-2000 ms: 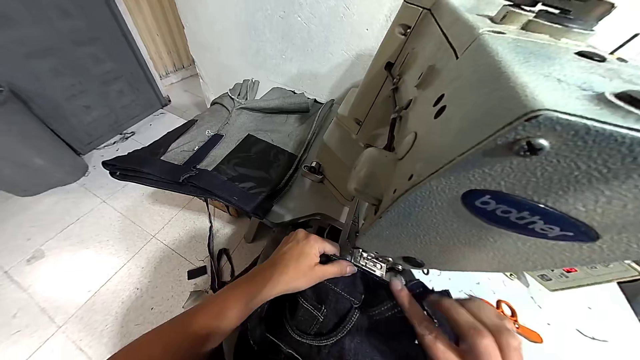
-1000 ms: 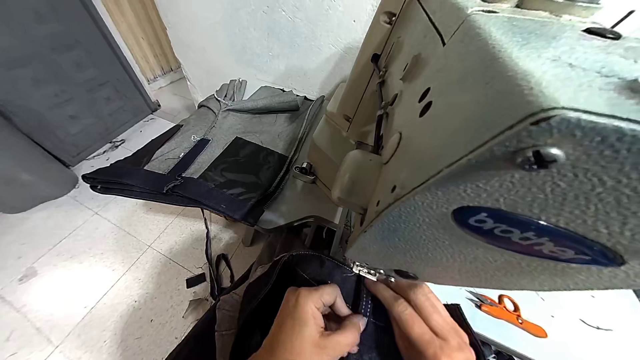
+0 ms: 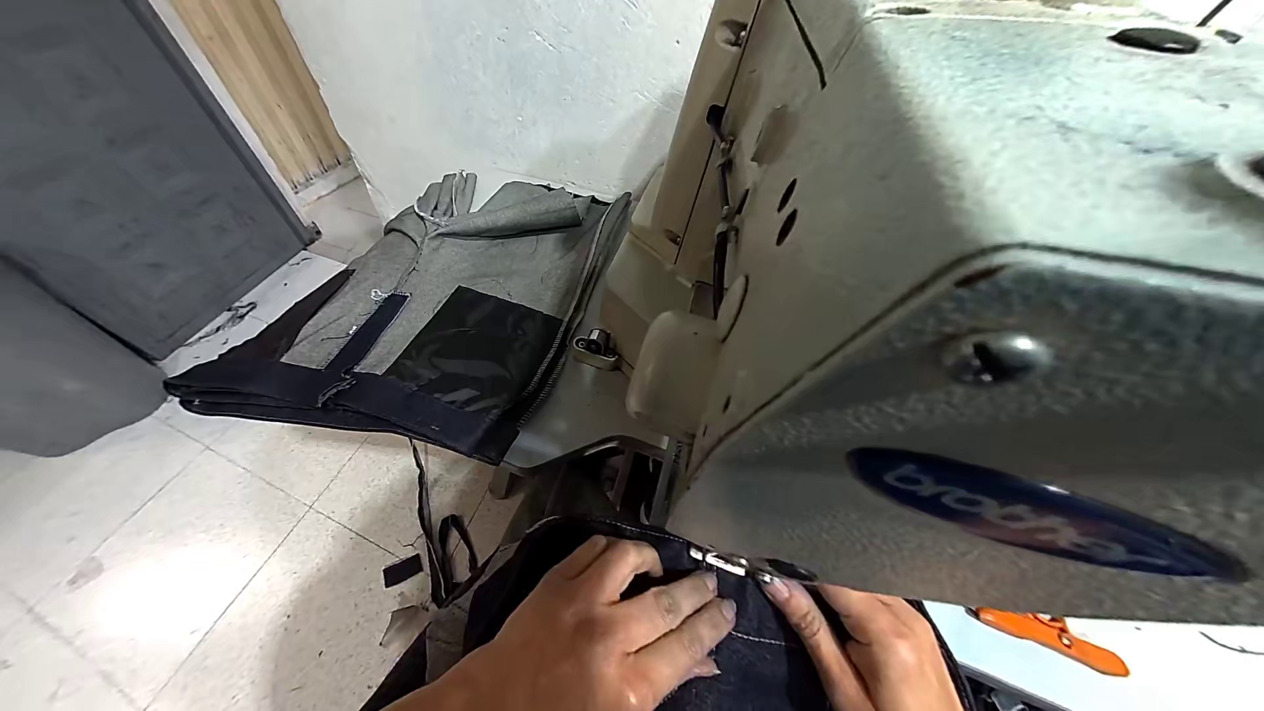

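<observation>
A Brother sewing machine [image 3: 918, 395] fills the right side. Below its head, a dark denim garment [image 3: 755, 662] with light stitching lies at the metal presser foot [image 3: 726, 563]. My left hand [image 3: 632, 617] rests on the denim left of the foot, fingers bent and spread, pressing the cloth. Just right of the foot, my right hand [image 3: 874, 642] lies on the denim, its index fingertip beside the foot. The machine head partly covers that hand. The needle is hidden.
Stacked denim pieces [image 3: 494, 247], grey side up, lie on the machine's left side by the white wall [image 3: 504, 89]. Orange-handled snips [image 3: 1062, 637] lie on the white table at the right. A dark strip [image 3: 425, 523] hangs over the tiled floor. A grey door [image 3: 138, 148] stands at upper left.
My left hand has gone from pinching the cloth below the foot to lying flatter on it, nearer the foot. The denim at the foot has shifted.
</observation>
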